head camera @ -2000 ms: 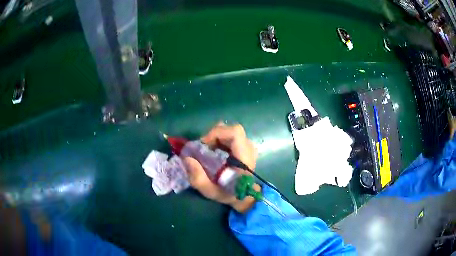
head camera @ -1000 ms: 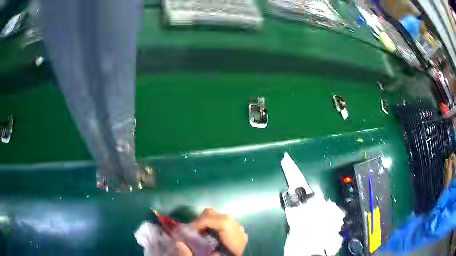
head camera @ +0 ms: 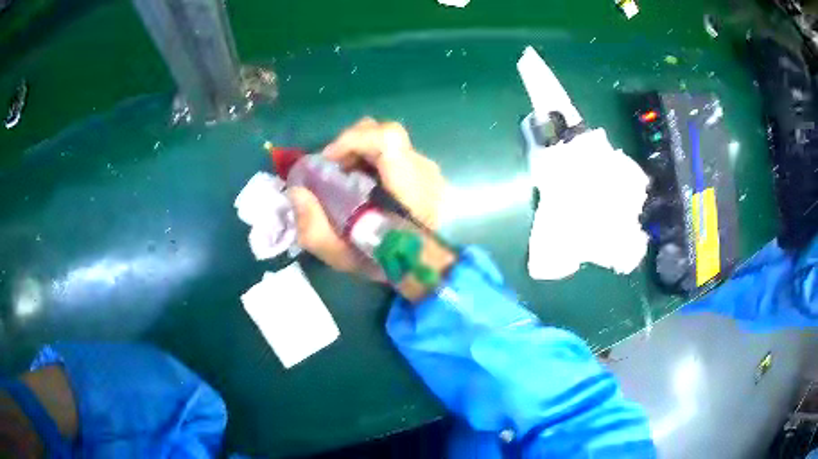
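Observation:
My right hand (head camera: 381, 179) is closed around the clear-pinkish dispensing syringe (head camera: 332, 188). Its red hub and thin tip point up-left, and its green rear cap (head camera: 405, 255) lies over my wrist. A crumpled white tissue (head camera: 266, 215) sits against my fingers beside the barrel. A flat white rectangular piece (head camera: 290, 314) lies on the green bench (head camera: 359, 385) below the tissue; I cannot tell what it is. Of my left arm only the blue sleeve and a strapped wrist show at the lower left; the hand is cut off by the edge.
A white cloth (head camera: 587, 206) with a narrow strip and a small dark unit (head camera: 554, 125) lies at right. Beside it is the black dispensing controller (head camera: 691, 188) with a red light. A metal post (head camera: 195, 54) stands upper left. Another person's blue sleeve (head camera: 762, 285) reaches in at right.
The view tilted up, then back down. The white rectangular piece now shows on the bench where bare bench showed two seconds ago. My left sleeve and wrist have come further into view. The syringe stays in my right hand.

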